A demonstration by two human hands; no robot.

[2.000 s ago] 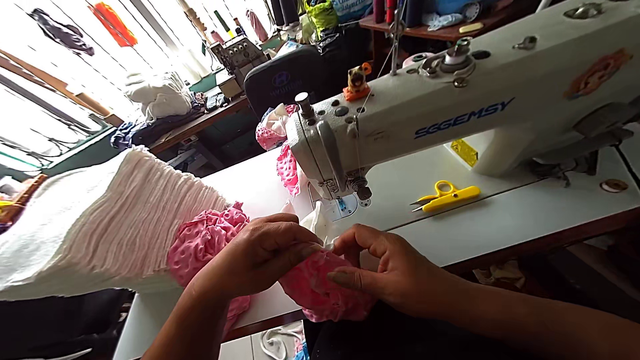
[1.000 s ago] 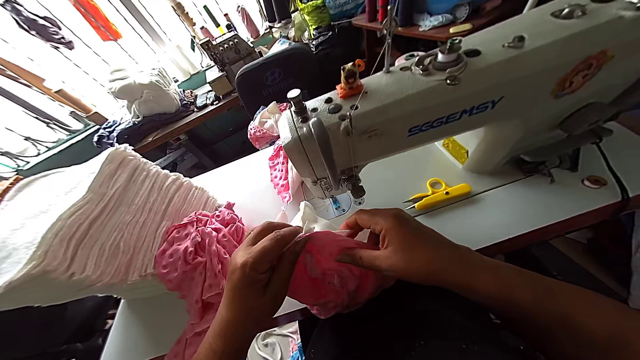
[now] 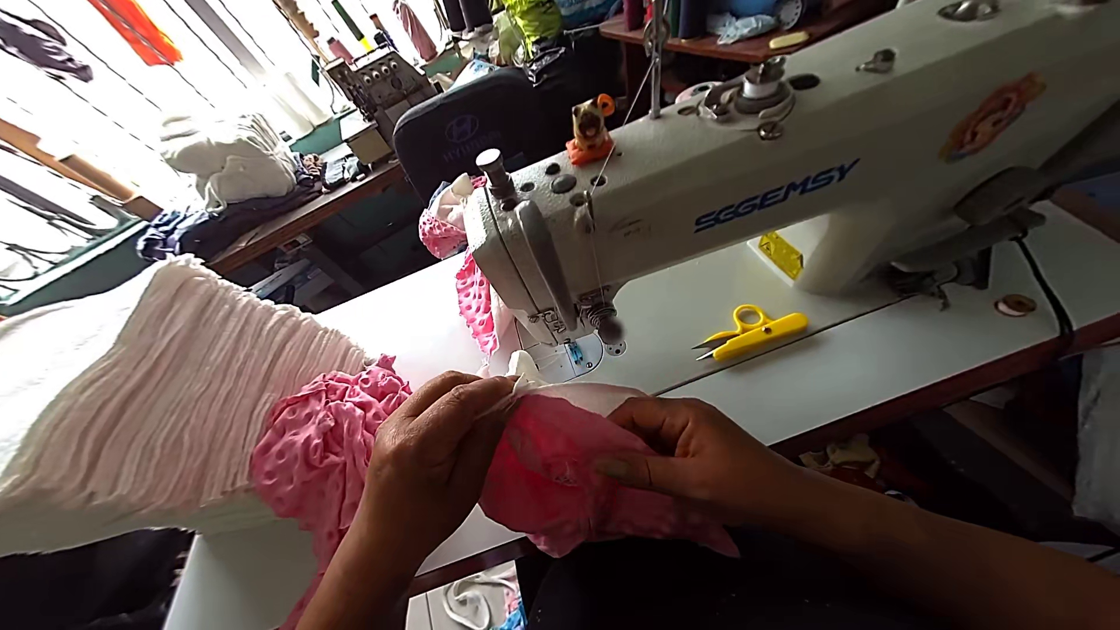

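Note:
Both hands hold a piece of pink and white fabric (image 3: pixel 560 472) at the front edge of the sewing table. My left hand (image 3: pixel 442 446) pinches its upper edge, just short of the presser foot (image 3: pixel 574 352) of a white industrial sewing machine (image 3: pixel 700 175). To the right, my right hand (image 3: pixel 691 446) grips the cloth between thumb and fingers. A crumpled pink dotted fabric (image 3: pixel 328 437) lies left of my left hand, against a tall stack of folded white cloth (image 3: pixel 192 385). More pink dotted fabric (image 3: pixel 475 302) hangs behind the machine head.
Yellow thread snips (image 3: pixel 757 335) lie on the table right of the needle area, and a bobbin (image 3: pixel 1015 304) sits farther right. Behind the machine stand a dark chair back (image 3: pixel 464 122) and another sewing machine (image 3: pixel 381 83). White cloth (image 3: pixel 229 157) is piled on a side bench.
The fabric between my hands is spread wider than before, with a pointed corner hanging at the lower right. My right hand has moved a little away from my left.

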